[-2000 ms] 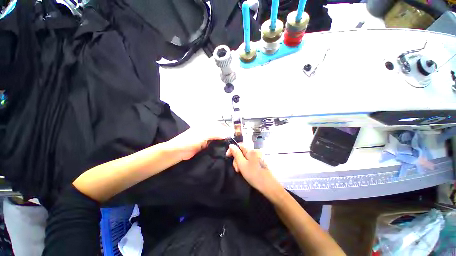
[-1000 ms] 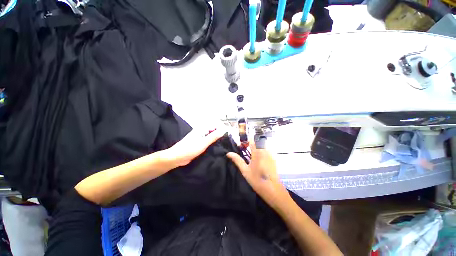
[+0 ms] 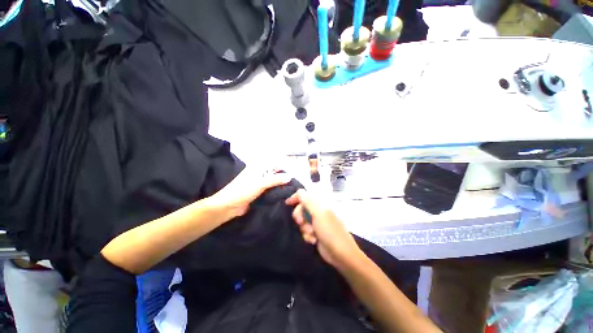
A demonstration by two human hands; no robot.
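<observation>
Black garment hangs from the machine bed over my lap, its gathered edge just left of and in front of the needle area. My left hand holds the garment edge between thumb and fingers. My right hand has its thumb and index finger at the same edge; its other fingers are curled, with something small and dark in them that I cannot make out clearly. The white sewing machine stands behind my hands.
More black garments pile up at the left. Spools on light-blue pegs stand atop the machine. A dark phone and pale blue scraps lie on the bed. A ruler tape runs along the front edge. A blue basket is lower left.
My right hand has drawn back from the needle toward the lower left, and its fingers have curled. The garment edge has come slightly away from the needle. My left hand has barely moved.
</observation>
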